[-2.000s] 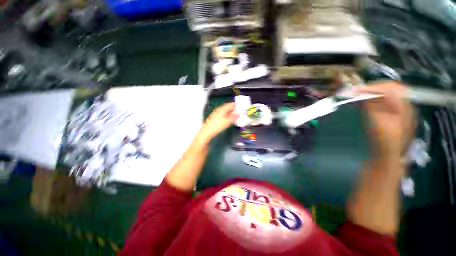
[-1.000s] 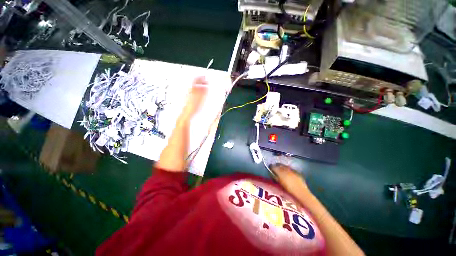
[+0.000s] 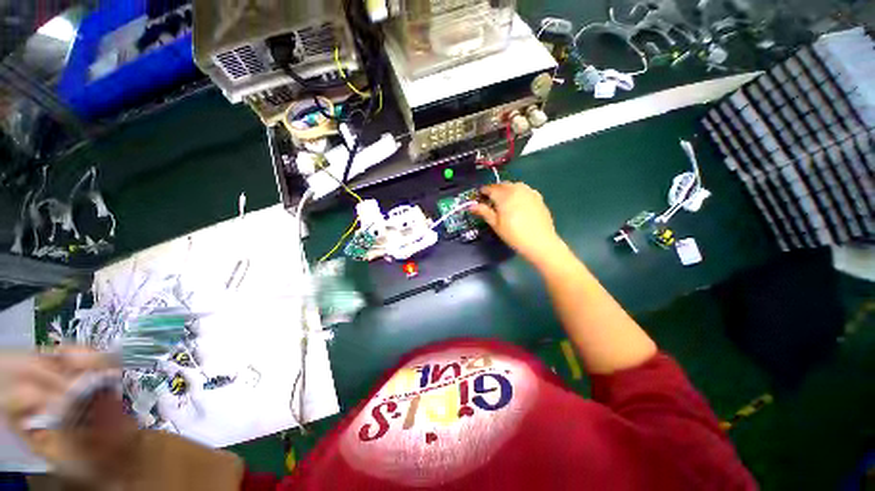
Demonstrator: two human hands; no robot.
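Observation:
The black test fixture [image 3: 422,268] lies in front of me. A charger board assembly [image 3: 363,242] sits at its left side, by the white socket block. Its white output cable [image 3: 451,215] runs right to the green fixture circuit board [image 3: 453,206]. My right hand [image 3: 518,219] is at that board, its fingertips closed on the cable end. My left hand [image 3: 72,408] is blurred at the lower left, its fingers around a whitish cable loop. A blurred green streak lies beside it, over the pile of boards [image 3: 144,292] on the white sheet.
Bench meters [image 3: 475,125] with a red lead and a power strip [image 3: 360,161] stand behind the fixture. A loose board and a coiled cable [image 3: 685,197] lie on the right of the mat. Striped stacked trays [image 3: 801,134] are far right, a blue bin [image 3: 125,58] upper left.
The view has shifted to the right. My right hand has moved from the fixture's front edge to the fixture board with the cable. My left hand has moved to the lower left, around a cable loop.

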